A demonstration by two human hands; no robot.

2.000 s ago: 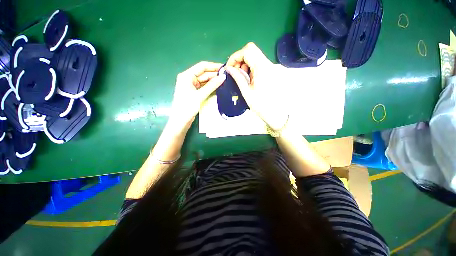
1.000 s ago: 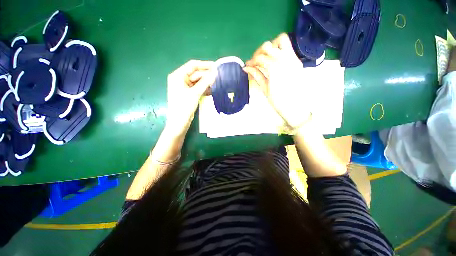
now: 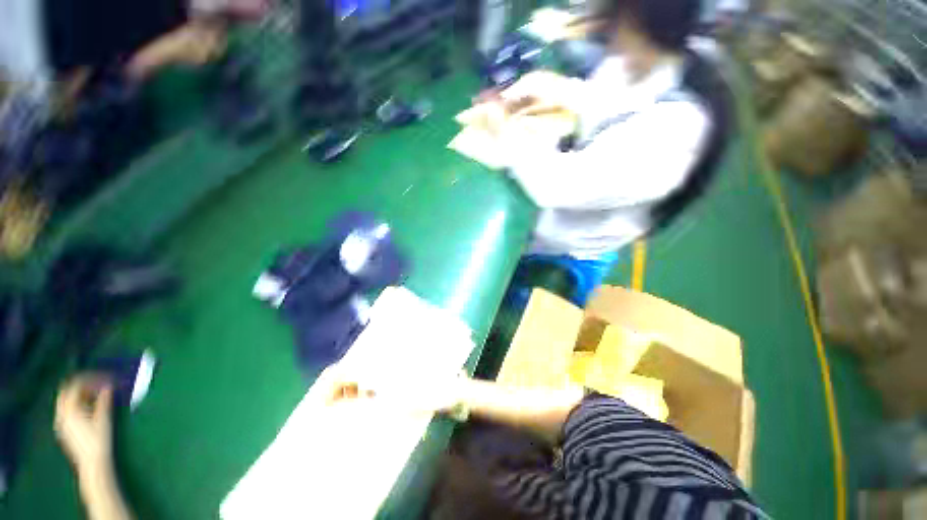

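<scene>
The view is blurred and tilted. My left hand (image 3: pixel 83 418) is at the lower left, with its fingers on a navy pad (image 3: pixel 124 378) that shows a white curved edge. My right hand (image 3: pixel 391 391) lies over the white sheets (image 3: pixel 315 457) and almost merges with their glare; its fingertips show faintly, and I cannot tell whether it holds anything. A pile of navy pads (image 3: pixel 325 289) with white edges lies just beyond the sheets.
An open cardboard box (image 3: pixel 701 376) with yellowish contents stands beside my right arm. A person in white (image 3: pixel 620 152) sits at the green bench (image 3: pixel 219 244), with papers (image 3: pixel 513 127) at their hands. Brown bulky items blur at far right, beyond a yellow floor line.
The view has swung to the right, bringing the box and seated person into sight. My hands are farther apart; the pad is now at my left hand, away from the sheets.
</scene>
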